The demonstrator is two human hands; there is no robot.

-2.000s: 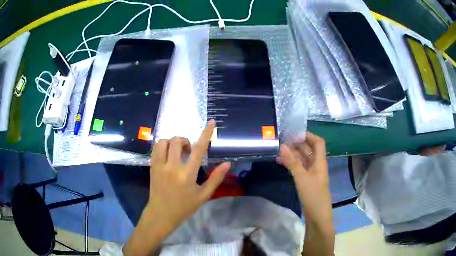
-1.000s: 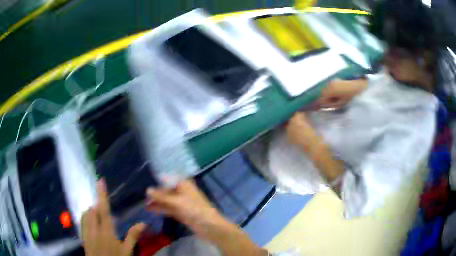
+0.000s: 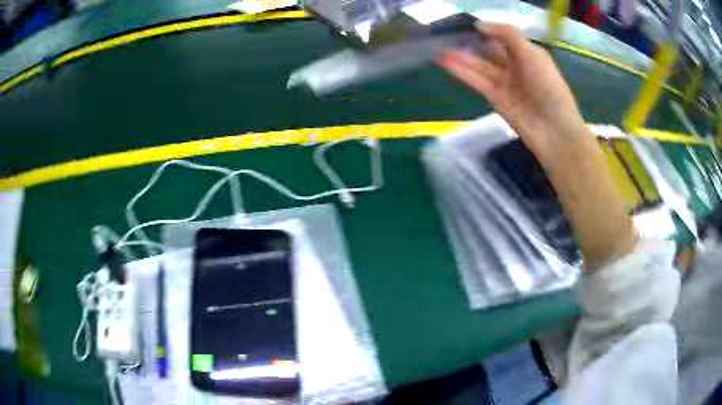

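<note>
My right hand (image 3: 518,79) is raised at the top, right of centre, and grips the end of a blurred flat bundle (image 3: 380,59), which looks like a dark tablet with a clear bag. The bundle is over the far part of the bench. My left hand is not in view. A black tablet (image 3: 244,328) with its screen lit lies on a clear bubble bag (image 3: 340,332) at the lower left. It shows a green square lower left and a faint orange mark lower right. A white cable meets the bag's top edge.
Stacked bubble bags (image 3: 483,245) with a dark tablet lie right, partly behind my forearm. A yellow piece (image 3: 633,170) lies beyond. A power strip (image 3: 117,320), blue pen (image 3: 161,348) and paper are at left. A loose cable plug (image 3: 346,198) lies mid-bench. Another person's sleeve (image 3: 701,300) shows at right.
The second tablet and its bubble bag have left the bench beside the lit tablet. My right hand has moved up and away with a bundle. My left hand has left the picture. The view has shifted.
</note>
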